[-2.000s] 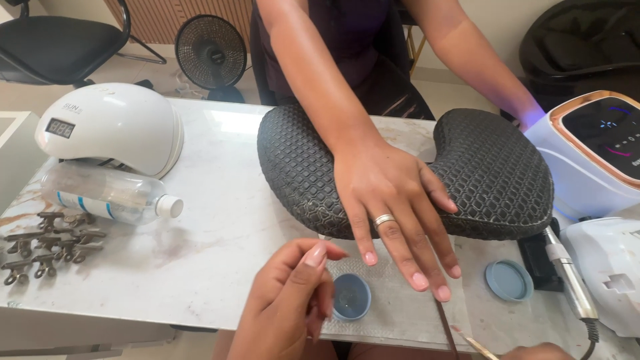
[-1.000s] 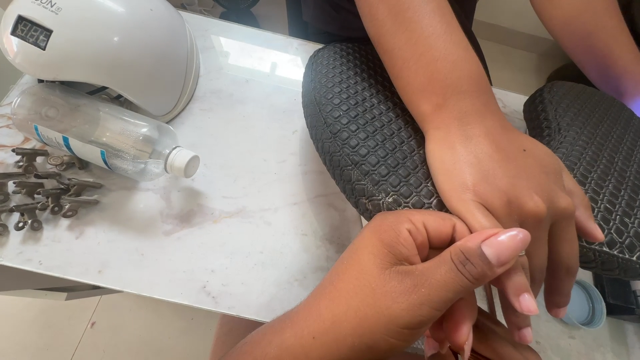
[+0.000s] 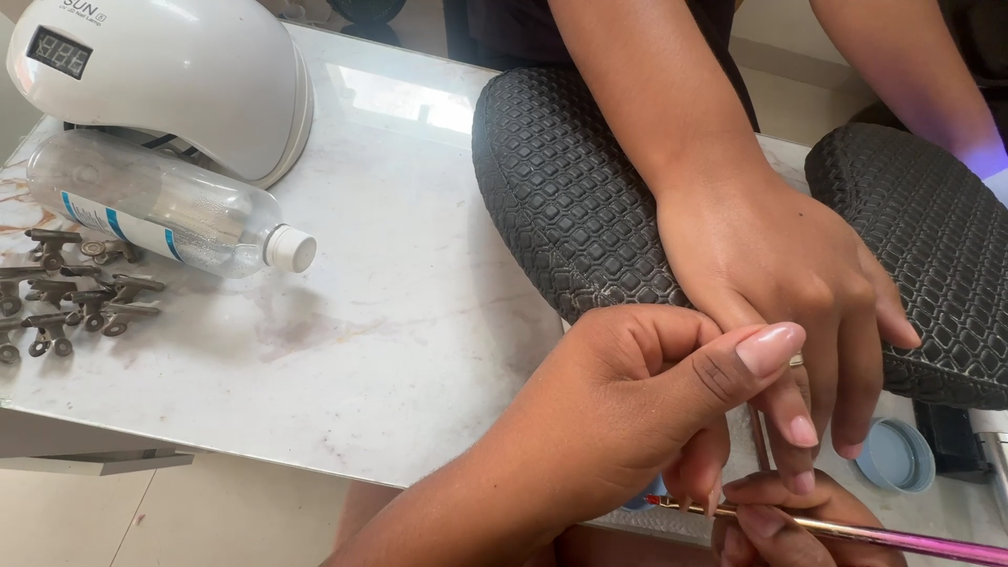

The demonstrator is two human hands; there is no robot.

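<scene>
My left hand (image 3: pixel 669 394) grips the little finger of another person's hand (image 3: pixel 780 252), which lies palm down over a black textured hand rest (image 3: pixel 575 189). That person wears a ring. At the lower right, my right hand (image 3: pixel 795 524) pinches a thin nail brush (image 3: pixel 890 531) with a gold and pink handle; its tip, just below my left fingers, looks red. A small blue pot (image 3: pixel 642 498) is mostly hidden behind my left hand. A round blue-grey lid (image 3: pixel 896 455) lies right of the person's fingertips.
A white nail lamp (image 3: pixel 181 79) stands at the upper left, beside a clear plastic bottle (image 3: pixel 157 197) lying on its side. Several metal clips (image 3: pixel 71 299) are grouped below it on the marble-patterned table (image 3: pixel 362 339). The person's other arm (image 3: pixel 906 71) reaches into violet light.
My left hand has moved up onto the person's hand and taken hold of a finger. My right hand has come in near it with the brush. The view has shifted closer and leftward.
</scene>
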